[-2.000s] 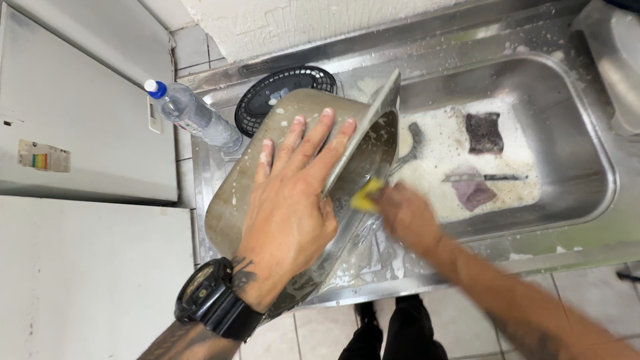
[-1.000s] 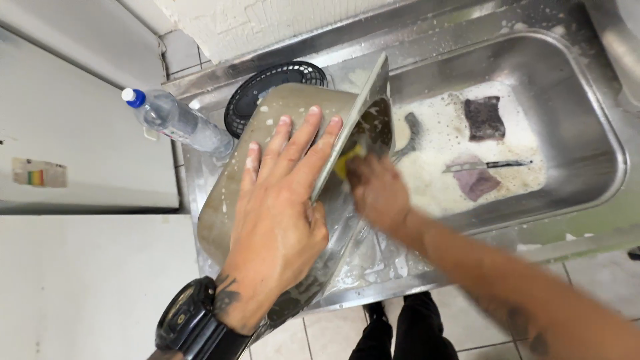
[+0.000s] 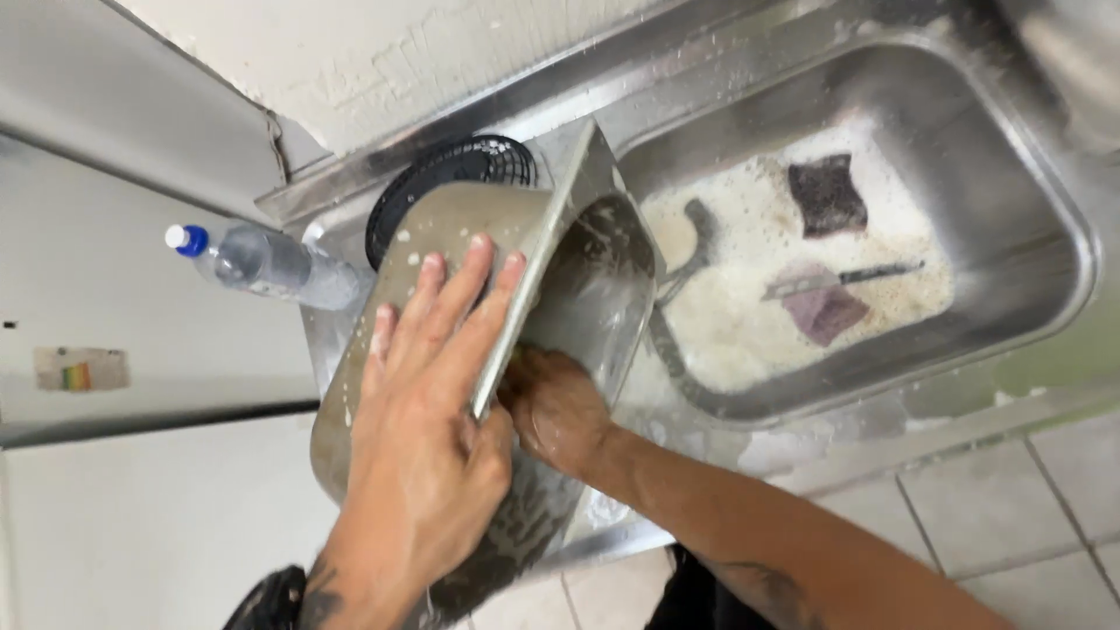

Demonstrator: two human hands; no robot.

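Note:
A deep rectangular metal pan stands tilted on its side on the sink's drainboard, its opening facing right and its surfaces wet with suds. My left hand lies spread on the pan's outer wall, thumb at the rim, gripping it. Inside the opening, my right hand presses on the inner wall; a bit of yellow shows at its fingertips, most of it hidden behind the rim and fingers. Behind the pan a round black plastic basket rests on the drainboard.
A clear plastic bottle with a blue and white cap stands left of the pan. In the sink basin, soapy water holds a dark scouring pad, a purplish cloth or pad, a knife and a curved dark utensil handle.
My right hand, with the yellow sponge seen in it earlier, has moved deeper into the pan and left behind the rim. My left hand stays on the outer wall.

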